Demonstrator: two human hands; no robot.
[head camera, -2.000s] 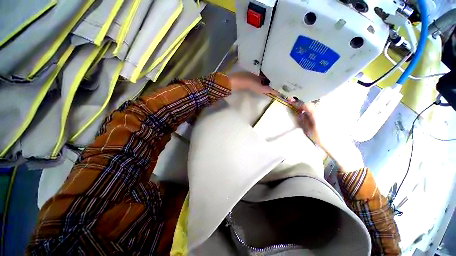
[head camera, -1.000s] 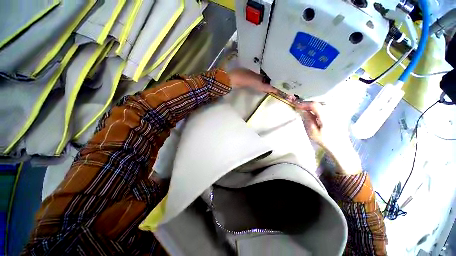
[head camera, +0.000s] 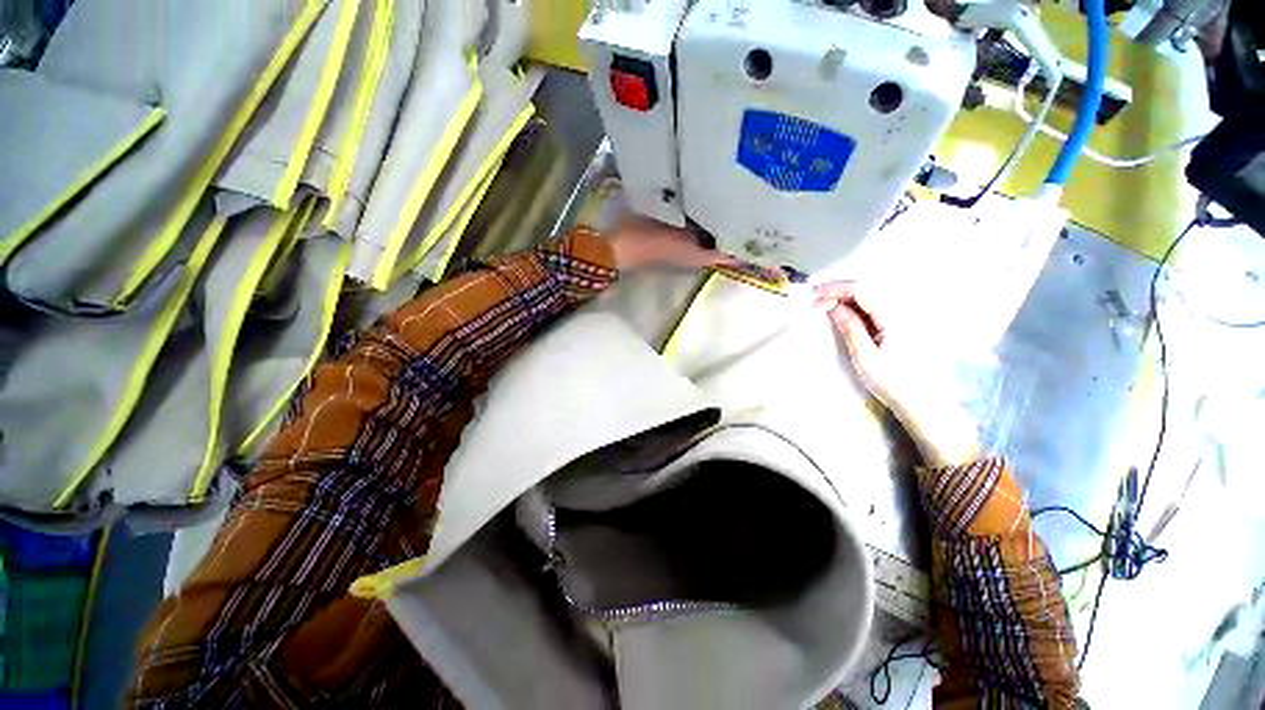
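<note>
The beige-grey workpiece (head camera: 555, 395) lies over the lap and up under the sewing machine head (head camera: 819, 139). Its lower part forms an open tube with a toothed metallic line (head camera: 652, 608) inside. A yellow edge (head camera: 690, 316) runs up toward the needle area. My left hand (head camera: 676, 250) lies on the fabric at the left of the needle area, its fingertips close under the head. My right hand (head camera: 863, 333) is on the fabric at the right, fingers bent at its edge. The needle and presser foot are hidden by the head and glare.
Grey pieces with yellow edges (head camera: 174, 333) are heaped at the left. A blue hose (head camera: 1082, 104) hangs behind the head. Thin black cables (head camera: 1131, 534) lie on the white table at the right. A dark object (head camera: 1235, 160) stands at the upper right. Blue bins (head camera: 42, 555) show at lower left.
The view has shifted, so the machine sits further left. The fabric tube has moved left and looks narrower. Both hands remain at the needle area, the right with fingers bent.
</note>
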